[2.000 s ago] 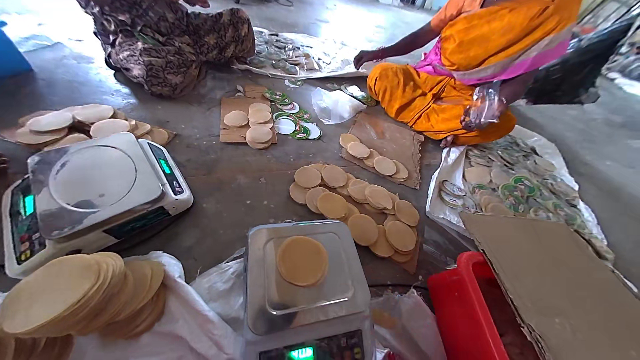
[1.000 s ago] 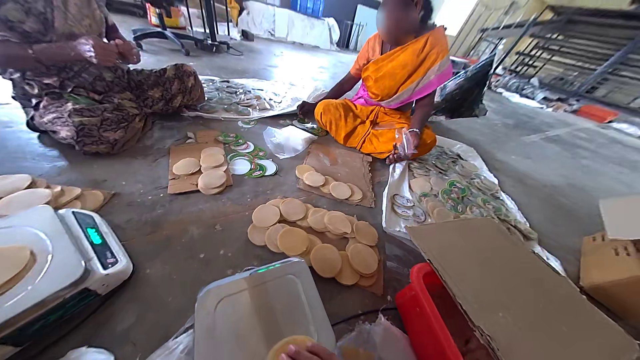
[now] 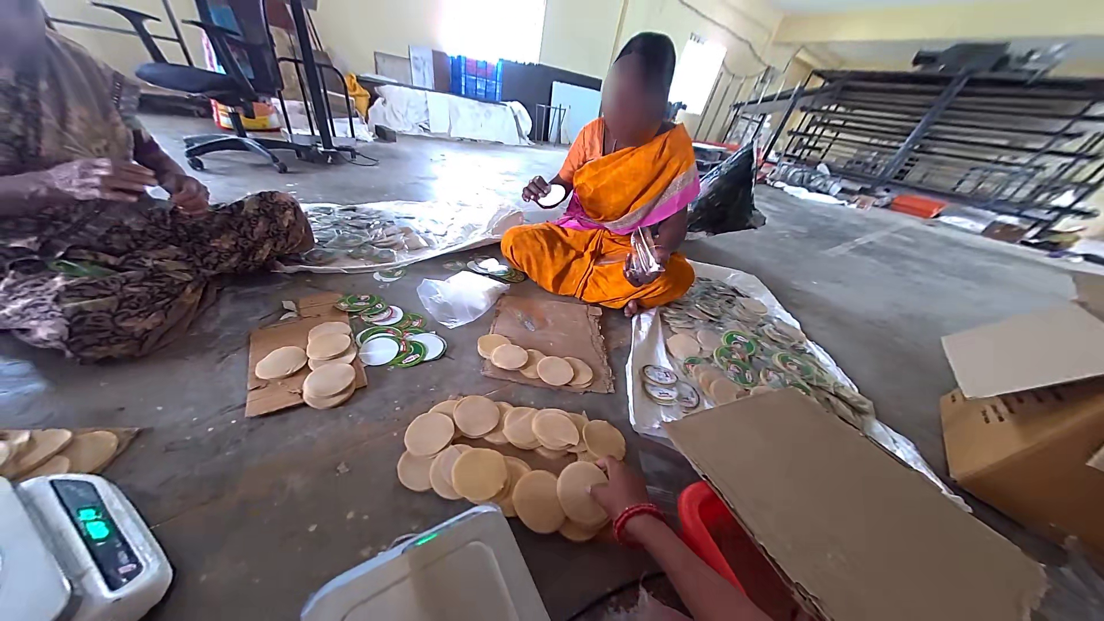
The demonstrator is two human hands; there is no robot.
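Observation:
My right hand (image 3: 619,490), with a red bangle at the wrist, reaches from the lower right to several stacks of round tan discs (image 3: 539,500) on the floor. Its fingers touch the right edge of a disc stack (image 3: 581,492); whether they grip it cannot be told. Left of the forearm stands a weighing scale (image 3: 440,573) with a bare metal pan. A second scale (image 3: 95,535) with a lit green display is at the lower left. My left hand is out of view.
Two people sit ahead: one in patterned cloth (image 3: 112,216), one in orange (image 3: 621,198) holding a white disc. Cardboard pieces (image 3: 552,336) with discs lie between. At the right are a red tub (image 3: 711,526), a cardboard sheet (image 3: 845,483), a white sheet (image 3: 642,379) with packed discs, and a carton (image 3: 1000,431).
The disc that lay on the near scale's pan is off it. My right hand, at that pan's edge a second ago, is now at the floor stacks. The view has tilted up.

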